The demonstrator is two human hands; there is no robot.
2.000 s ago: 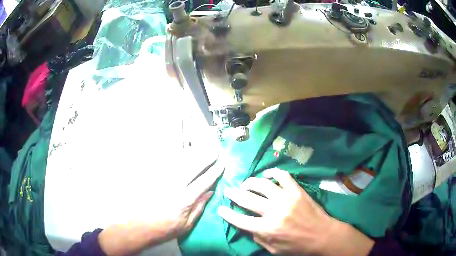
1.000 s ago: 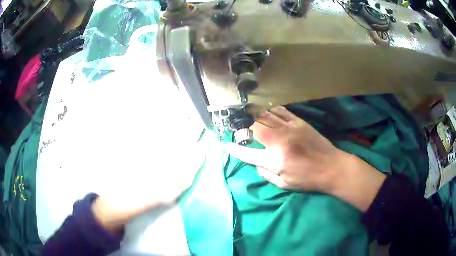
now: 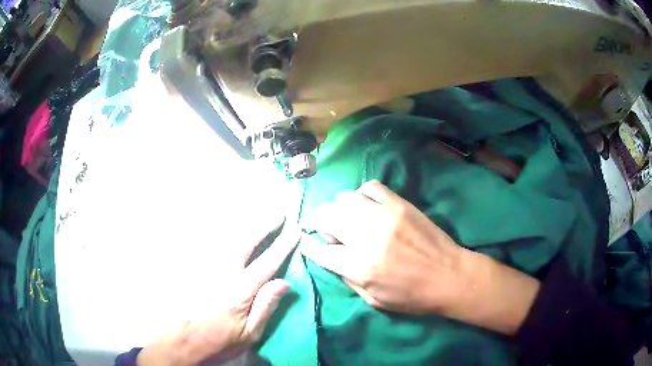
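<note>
The green garment [image 3: 429, 286] lies under the head of the cream-beige sewing machine [image 3: 429, 57] and spreads to the right and down to the frame's bottom. A folded edge [image 3: 306, 286] runs from the presser foot area down towards me. My right hand [image 3: 400, 250] lies on the garment, its thumb and fingertips closed on the cloth at this edge. My left hand [image 3: 243, 307] lies flat on the left border of the cloth, fingers stretched, partly washed out by glare. The needle and presser foot are lost in the bright light.
The white table [image 3: 136, 243] is at the left. Crumpled translucent film [image 3: 132, 53] lies behind the machine head. A pink-red thing [image 3: 36, 139] and green cloth with yellow embroidery [image 3: 36, 284] are at the far left. Orange-brown scissors handles [image 3: 500, 163] show partly under the cloth.
My right hand has moved back from beside the presser foot towards me and pinches the edge. My left hand lies on the cloth again. The view has shifted, and the machine head sits further left.
</note>
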